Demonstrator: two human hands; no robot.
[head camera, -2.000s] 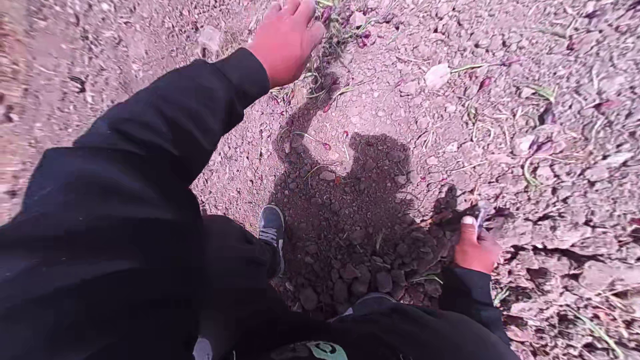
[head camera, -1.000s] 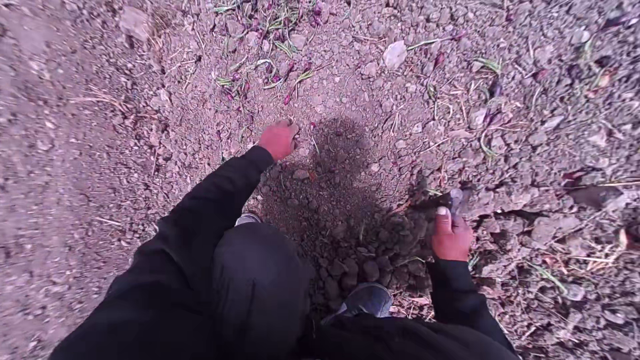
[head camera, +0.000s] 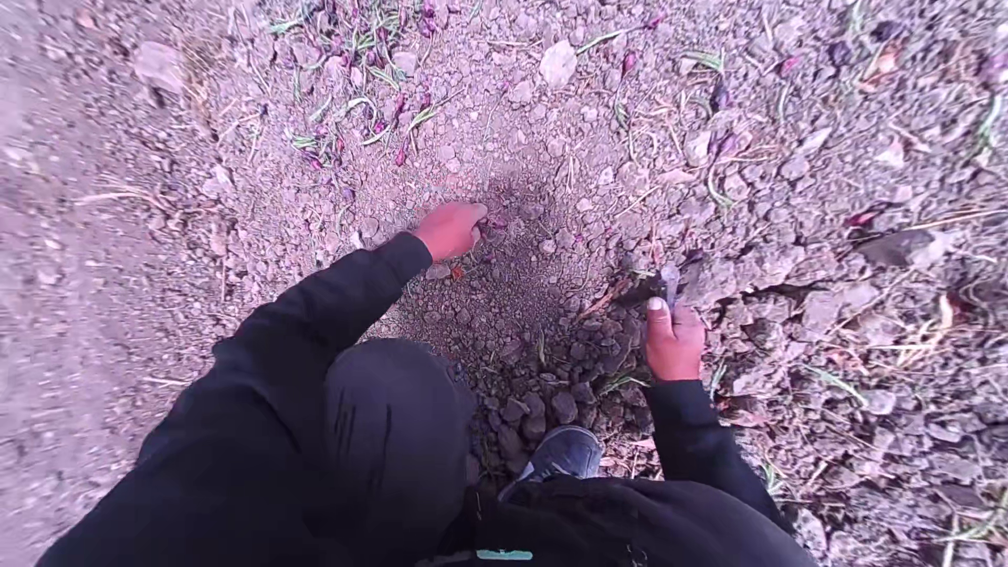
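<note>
My left hand is low over the bare soil, its fingers bunched and pointing right; whether something small is between the fingertips I cannot tell. At the right, my right hand is closed around a small hand tool, with the thumb along it. The tool's pale metal part shows above the fist, and its far end sits by a dark hollow in the clods. Small purple onion bulbs with green leaves lie scattered beyond my left hand. A single purple bulb lies near the top, right of the middle.
A pale stone lies at the top middle and a larger one at the upper left. Dark clods are heaped before my shoe. My bent knee is below my left arm. Rough, cracked soil with dry stalks spreads at the right.
Two seconds ago my left hand was at the onion plants near the top; it has since come back toward my body, over the bare soil. My right hand still holds the tool by the clods.
</note>
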